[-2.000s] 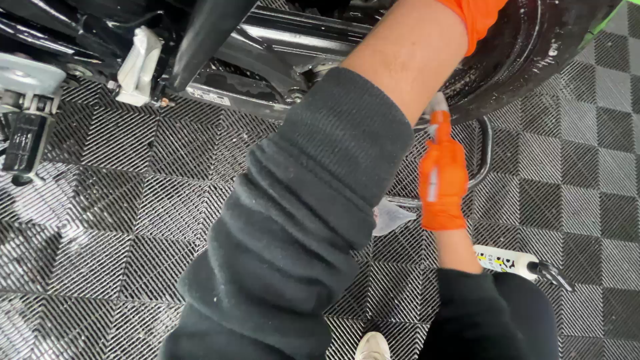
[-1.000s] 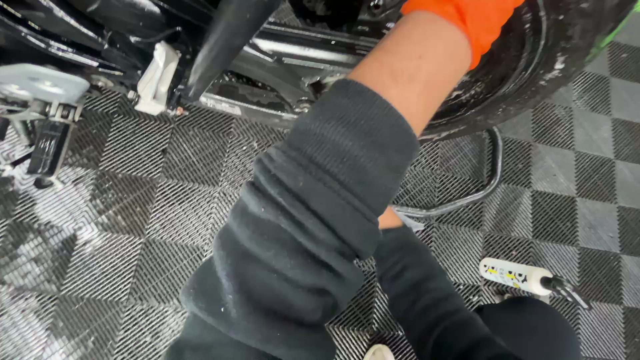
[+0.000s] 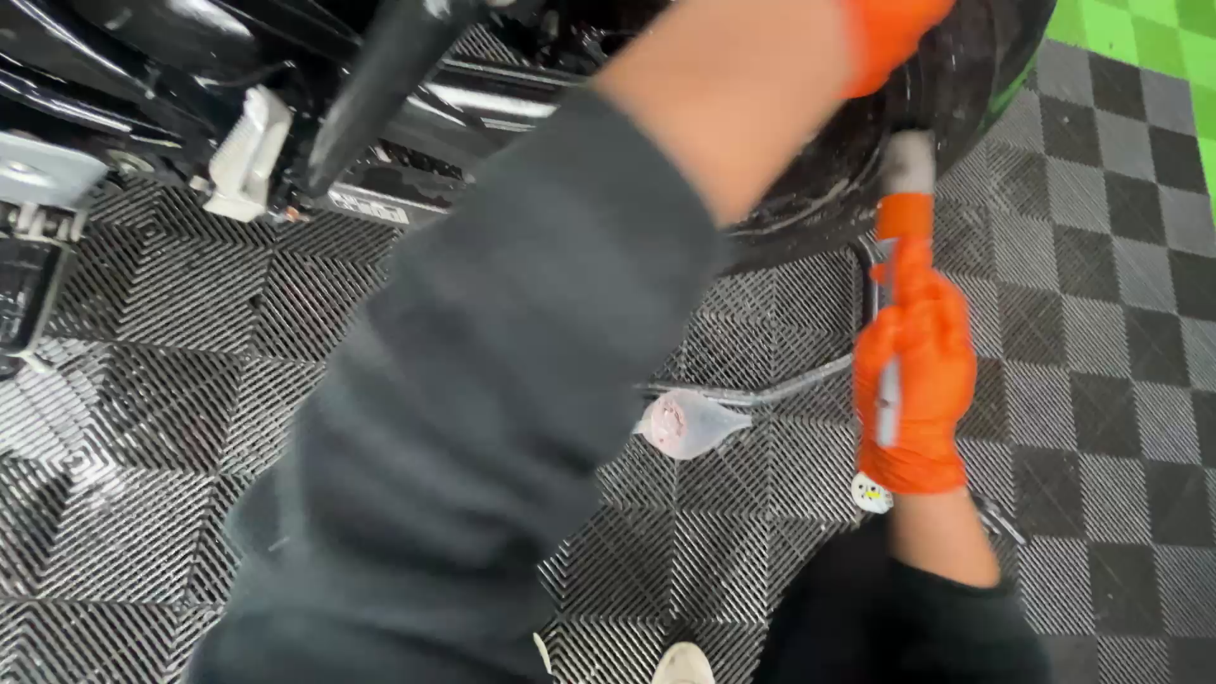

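Observation:
My right hand (image 3: 917, 380), in an orange glove, is closed around a slim grey brush (image 3: 909, 163). The brush's blurred pale head meets the black tyre (image 3: 988, 76) of a motorcycle wheel. Higher up, my left hand (image 3: 893, 43), also orange-gloved, is over the wheel at the top edge of the view; its fingers are partly cut off and blurred, so its grip cannot be told. My left forearm in a dark sleeve crosses the middle and hides part of the motorcycle's lower frame (image 3: 494, 104).
A black tubular stand bar (image 3: 798, 380) lies below the wheel. Beside it is a translucent container (image 3: 698, 425) with pinkish contents. A white bottle (image 3: 871, 494) shows partly behind my right wrist. A footrest (image 3: 242, 157) projects at left above the ribbed floor tiles (image 3: 1140, 275). My shoe is at the bottom.
My right hand, hidden behind my left arm one second ago, is back in sight at the right with the brush at the tyre. The white bottle, fully visible then, is now mostly covered.

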